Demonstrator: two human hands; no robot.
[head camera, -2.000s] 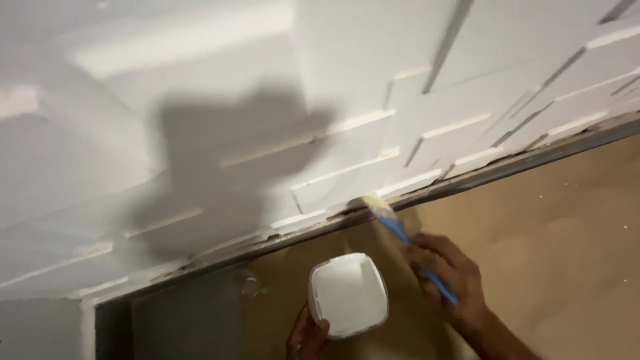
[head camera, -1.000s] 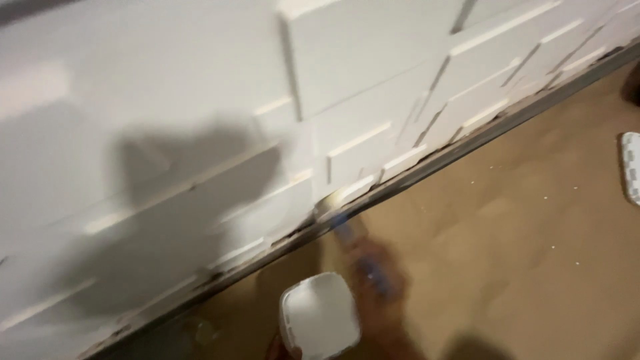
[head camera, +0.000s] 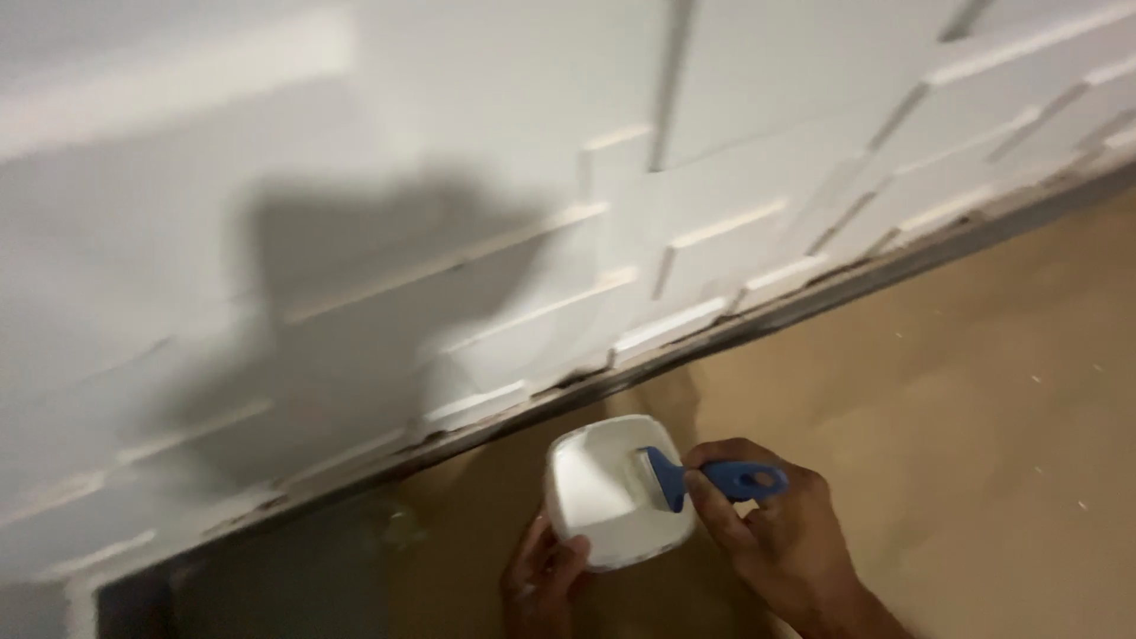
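My left hand (head camera: 543, 568) grips the lower left side of a white plastic tub (head camera: 621, 538), its thumb over the rim. White paint (head camera: 590, 479) shows inside the tub. From the right, my right hand (head camera: 772, 532) holds a paintbrush with a blue handle (head camera: 741, 479). The brush head lies inside the tub, its bristles at or in the paint; how deep they sit I cannot tell. Above both hands rises a white wall of raised rectangular blocks (head camera: 728, 235), a dark shadow falling across its left part.
A narrow dark ledge (head camera: 763, 328) runs diagonally along the wall's foot, with a rough, unevenly coated edge above it. Brown floor covering (head camera: 994, 426) with small white specks spreads at the right. At the lower left lies a dark grey surface (head camera: 284, 568).
The brush has moved from the wall's bottom edge down into the tub, with my right hand still on its handle. My left hand keeps its hold on the tub. The view has shifted.
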